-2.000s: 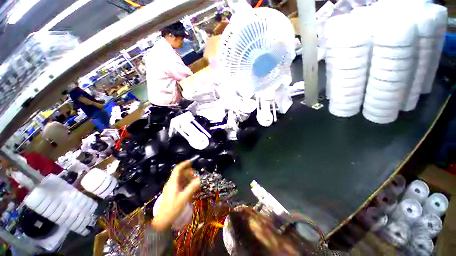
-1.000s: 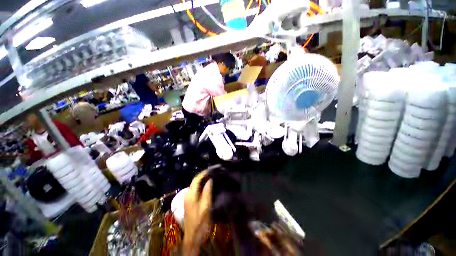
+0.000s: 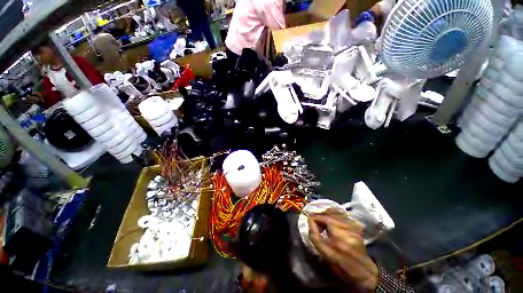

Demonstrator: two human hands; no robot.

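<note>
A glossy black cup (image 3: 265,229) is low in the centre. My left hand (image 3: 253,280) shows only in part below it, holding it from underneath; most of its fingers are hidden. My right hand (image 3: 342,247) grips a white housing (image 3: 371,210) just right of the cup. Its fingers lie over the housing's round, ring-like end, and the flat end sticks out to the upper right. The black cup and the round end are close together; whether they touch is unclear.
Orange-red leads (image 3: 241,214) lie behind the cup, with a white cover stack (image 3: 241,173) on them. A parts carton (image 3: 127,229) is at left. Black cups (image 3: 229,109), white brackets (image 3: 287,100) and a desk fan (image 3: 438,40) stand behind; cover columns (image 3: 493,97) at right.
My left hand has come back from the black heap with a black cup, now low in the centre. My right hand now shows clearly on the white housing. The view has tilted down.
</note>
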